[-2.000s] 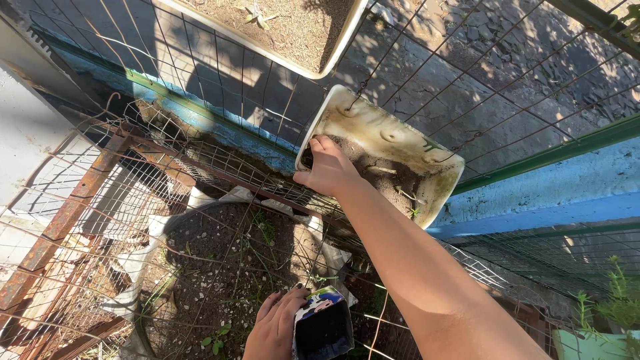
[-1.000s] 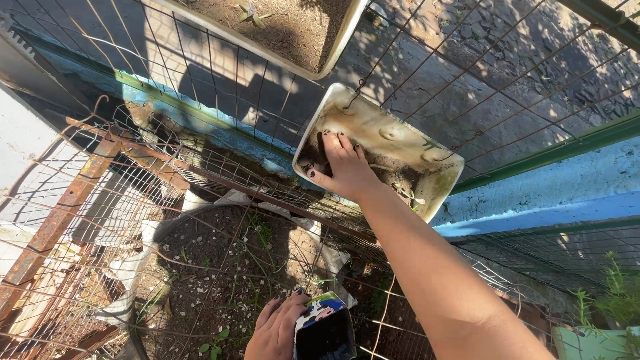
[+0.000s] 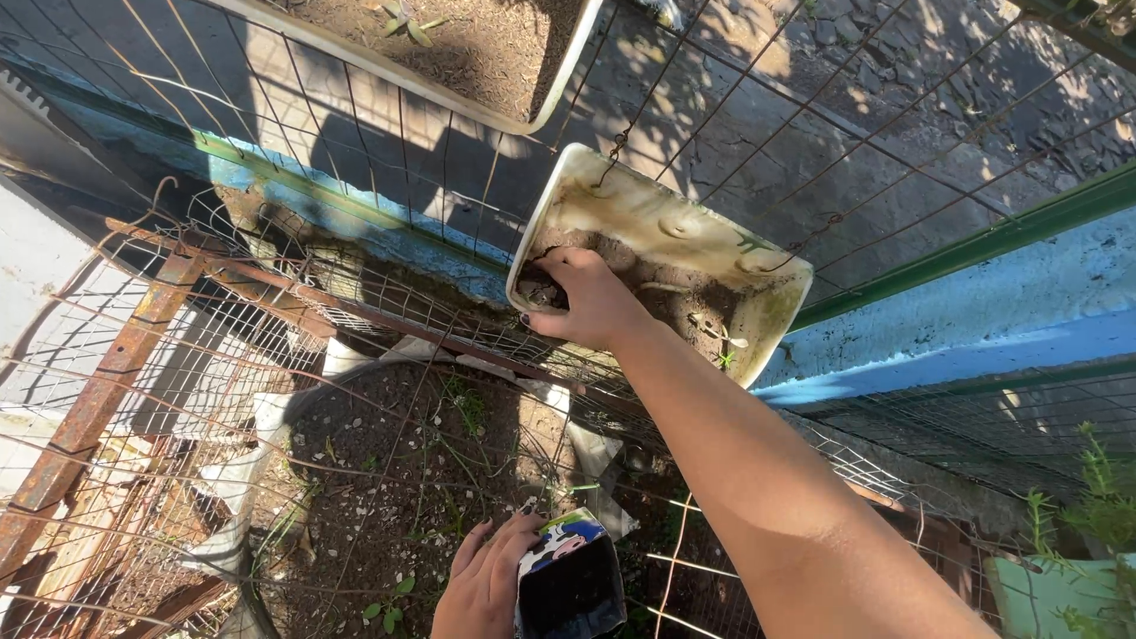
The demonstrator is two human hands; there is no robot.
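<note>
My right hand [image 3: 590, 302] reaches into a stained white plastic planter [image 3: 674, 222] wired to the metal fence. Its curled fingers press into the soil [image 3: 621, 257] at the left end; the fingertips are partly hidden, so a grip on soil cannot be told. Small roots and a green sprout [image 3: 726, 358] show at the planter's other end. Low in the view, my left hand [image 3: 488, 572] holds an open-topped carton [image 3: 568, 577] with a cow print by its left side. The carton's inside is dark, and its contents cannot be made out.
Another soil-filled planter [image 3: 506, 111] hangs at the top. Rusty wire mesh and an angle-iron frame [image 3: 106, 390] lie at left, around a large bed of soil [image 3: 382, 461] below. A blue wall base [image 3: 976, 284] runs along the right, near a light green planter [image 3: 1056, 586].
My right hand was spread over the soil one second ago; now it is curled at the planter's left end. My left hand stays on the carton.
</note>
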